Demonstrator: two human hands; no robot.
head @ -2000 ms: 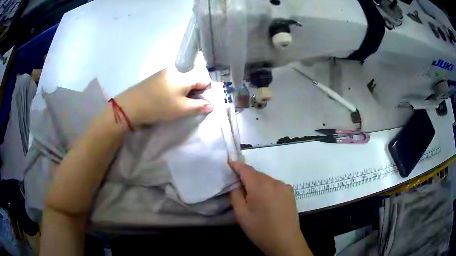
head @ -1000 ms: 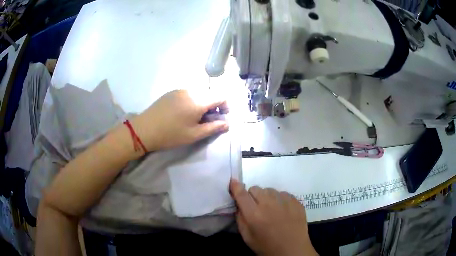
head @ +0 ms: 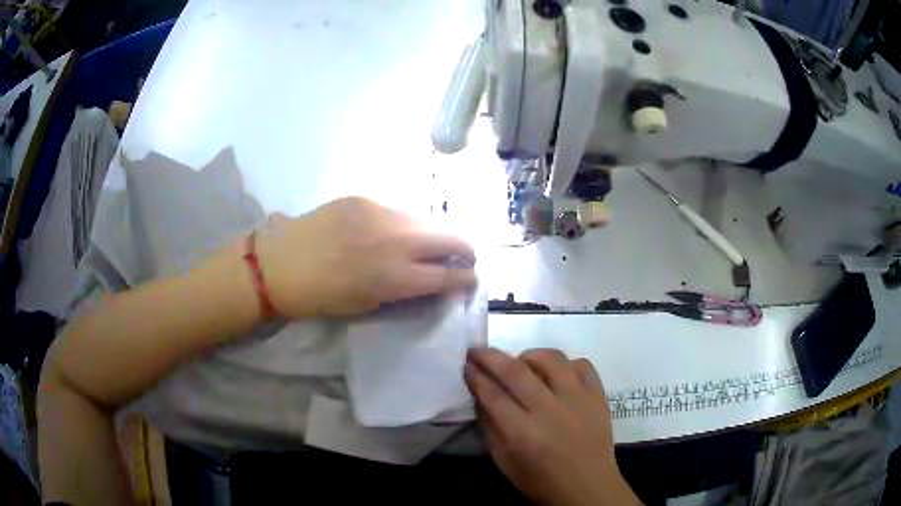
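A large light grey cloth (head: 188,203) lies across the left of the table, with a white piece (head: 405,371) on it. My left hand (head: 366,259) lies on the upper part of the white piece, fingers pointing right, thumb and fingertips close together at its edge. My right hand (head: 538,415) holds the right edge of the white piece lower down, near the table's front. The presser foot and needle area (head: 524,203) is just up and right of my left fingertips, in glare. What lies under my left palm is hidden.
The white machine head (head: 672,89) stands at upper right, a lamp tube (head: 460,99) left of the needle. Pink-handled snips (head: 726,310), a white stick tool (head: 711,237) and a black phone (head: 835,334) lie right. A printed ruler (head: 731,385) runs along the front edge.
The view has shifted, so the machine appears further right. My left hand has moved down, away from the needle. A grey flap now shows below the white piece. My right hand stays on the edge.
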